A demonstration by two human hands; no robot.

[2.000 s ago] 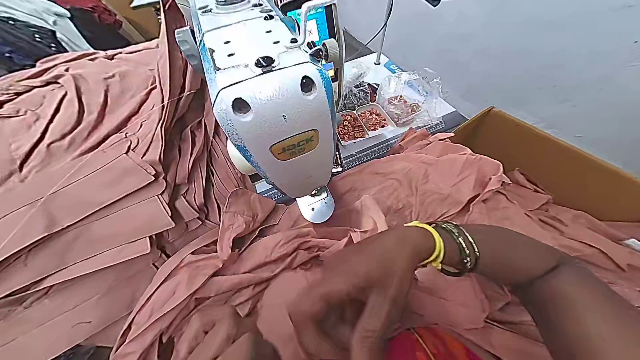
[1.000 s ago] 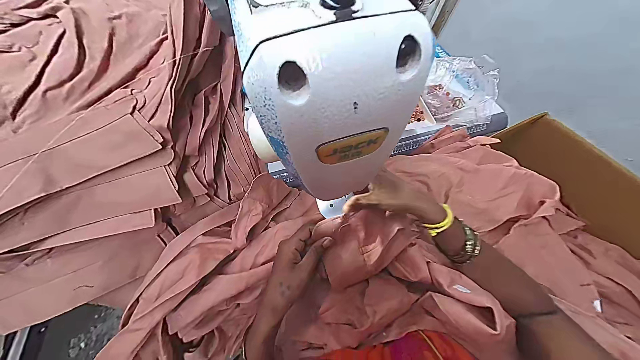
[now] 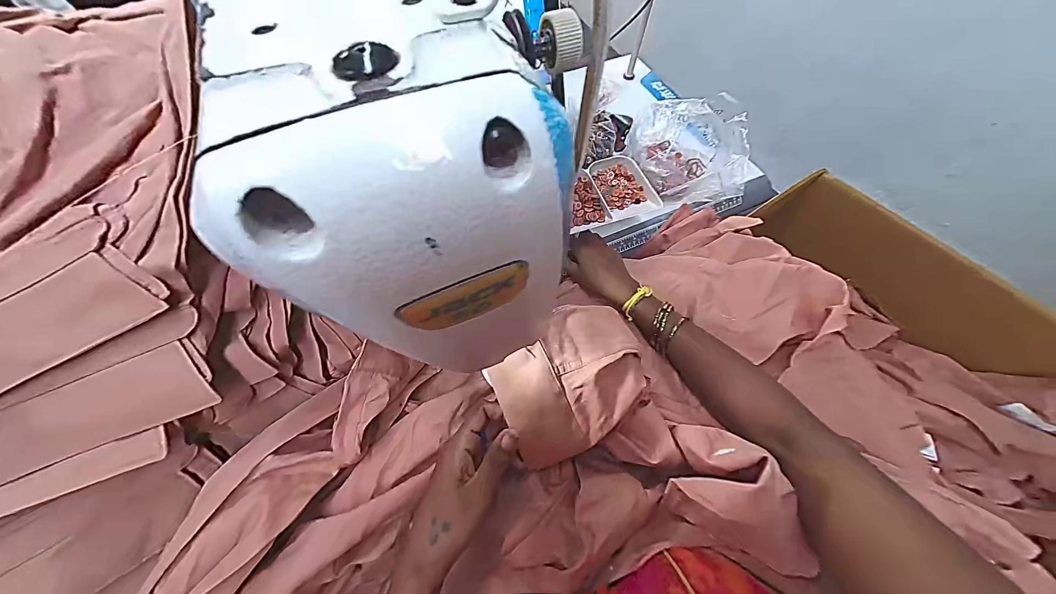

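The white head of a Jack sewing machine (image 3: 388, 198) fills the upper middle. Below it lies a dusty-pink garment, its cuff-like band (image 3: 536, 404) just under the machine's nose. My left hand (image 3: 470, 470) grips the lower left edge of this band between thumb and fingers. My right hand (image 3: 598, 268), with yellow and dark bangles at the wrist, reaches behind the right side of the machine head, near a white tray of small reddish-brown buttons (image 3: 619, 186). The machine head hides its fingertips, so what they hold does not show.
Stacked pink garments (image 3: 82, 330) cover the left side. More pink cloth (image 3: 742, 305) spreads to the right, against an open cardboard box (image 3: 907, 280). A clear plastic bag (image 3: 693, 153) with reddish pieces lies beside the button tray. A metal rod (image 3: 592, 82) stands behind the machine head.
My right hand has moved from the cloth by the machine's nose to beside the button tray. My left hand remains at the garment. The view has shifted.
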